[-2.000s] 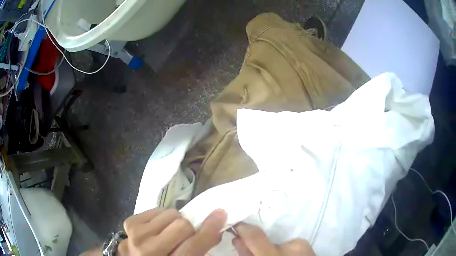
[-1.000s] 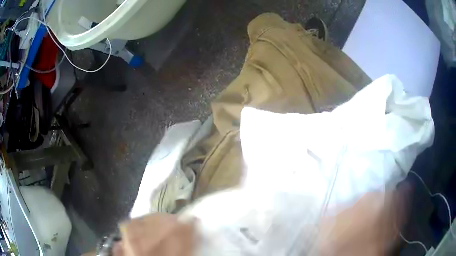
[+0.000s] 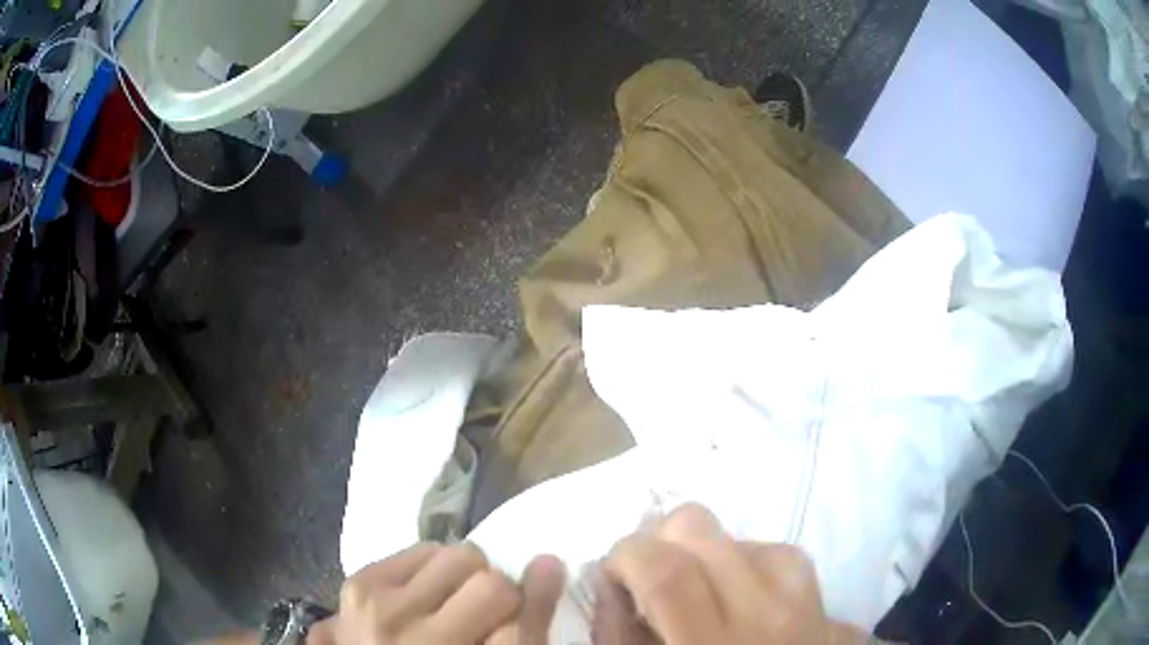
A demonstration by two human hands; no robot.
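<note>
A white garment (image 3: 743,403) lies across the lap, over tan-brown trousers (image 3: 706,227). A long seam line runs down its right part, and a curved white end hangs left of the knee. My left hand (image 3: 441,599), with a metal wristwatch (image 3: 292,620), pinches the garment's edge at the bottom of the view. My right hand (image 3: 712,586) is close beside it, fingers bent on the same cloth. The fingertips are slightly blurred; whether a tool or thread is between them I cannot tell.
A cream tub (image 3: 302,76) stands at the upper left above the dark speckled floor (image 3: 340,265). A flat white sheet (image 3: 983,126) lies at the upper right. A blue-edged table with cords is at the left. A white cord (image 3: 1084,508) loops at the lower right. A shoe (image 3: 784,98) shows past the knee.
My right hand, a blur over the garment's right part one second ago, is back beside my left hand at the edge. The view has shifted slightly.
</note>
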